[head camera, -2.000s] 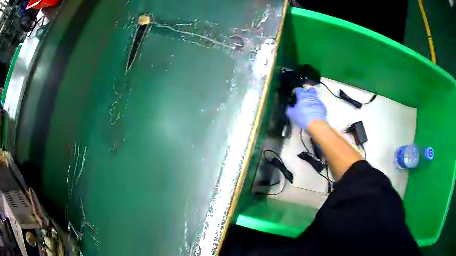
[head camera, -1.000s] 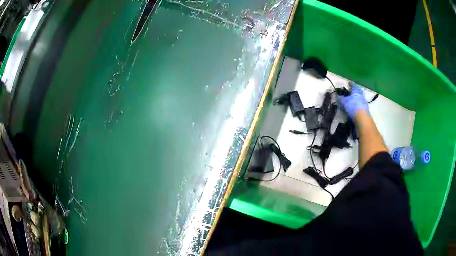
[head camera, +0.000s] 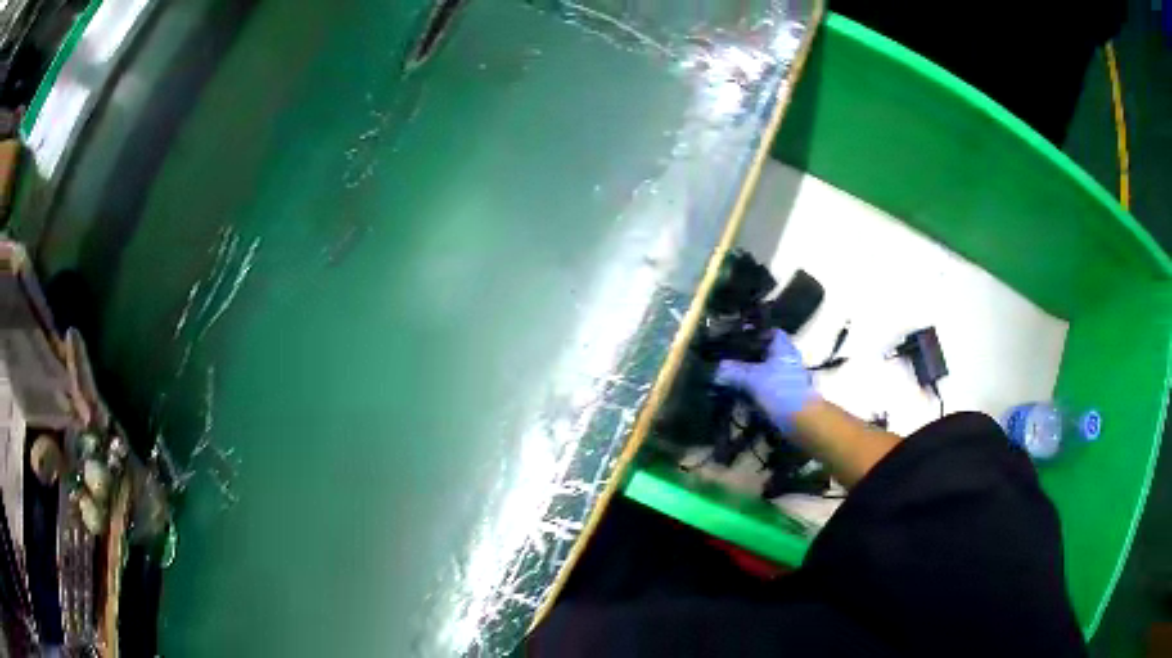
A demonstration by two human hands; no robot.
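Note:
My right hand (head camera: 771, 381), in a pale blue-violet glove, reaches into the green bin (head camera: 958, 122) beside the bench edge. Its fingers are at a dark tangle of black power adapters (head camera: 797, 302) and leads near the bin's bench side. The fingertips are blurred against the black pieces, so whether they grip one cannot be told. One separate adapter (head camera: 925, 357) lies on the bin's white bottom, right of my hand, its lead running down. My left hand is not in view.
The shiny green bench (head camera: 424, 334) has a raised edge overhanging the bin's left side. A clear bottle with a blue label (head camera: 1032, 429) lies at the bin's right wall. Cream knobs (head camera: 95, 477) and an instrument are at the lower left.
My right hand has moved left and down from the bin's middle toward the bench side. The adapters spread over the middle are now bunched near the bench edge. The view has shifted slightly.

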